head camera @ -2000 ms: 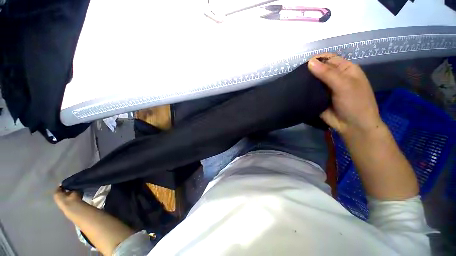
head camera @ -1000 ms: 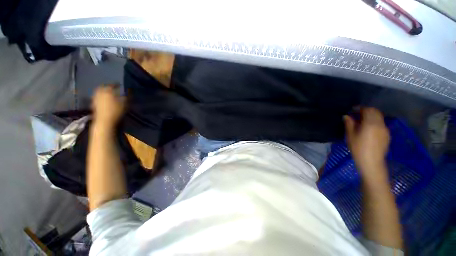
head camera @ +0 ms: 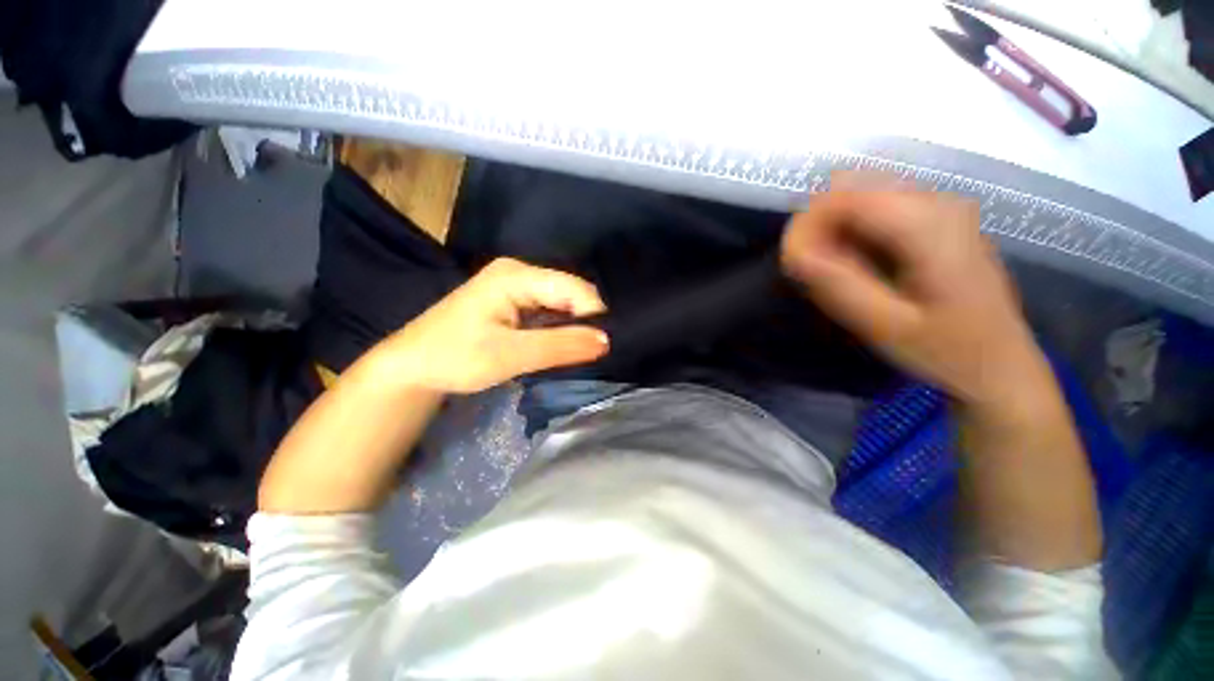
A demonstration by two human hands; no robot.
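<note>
A black garment (head camera: 692,286) lies across my lap under the table's front edge. My left hand (head camera: 513,333) is at its left part, thumb and fingers closed around a piece of the dark fabric. My right hand (head camera: 885,273) is blurred at the right part of the garment, near the ruler edge, with its fingers curled; whether it grips the fabric cannot be told. Thread snips (head camera: 1025,77) with dark red handles lie on the white table (head camera: 599,67), at the upper right.
The ruler-marked front edge (head camera: 533,131) runs above my hands. Black fabric (head camera: 80,67) hangs over the table's left corner. A bag with black pieces (head camera: 173,439) stands at lower left. Blue baskets (head camera: 905,459) stand at lower right. A wooden surface (head camera: 406,186) shows below the table.
The garment has gone from stretched out between my hands to lying across my lap. My left hand has moved inward to the right. My right hand has moved up and left since a second ago.
</note>
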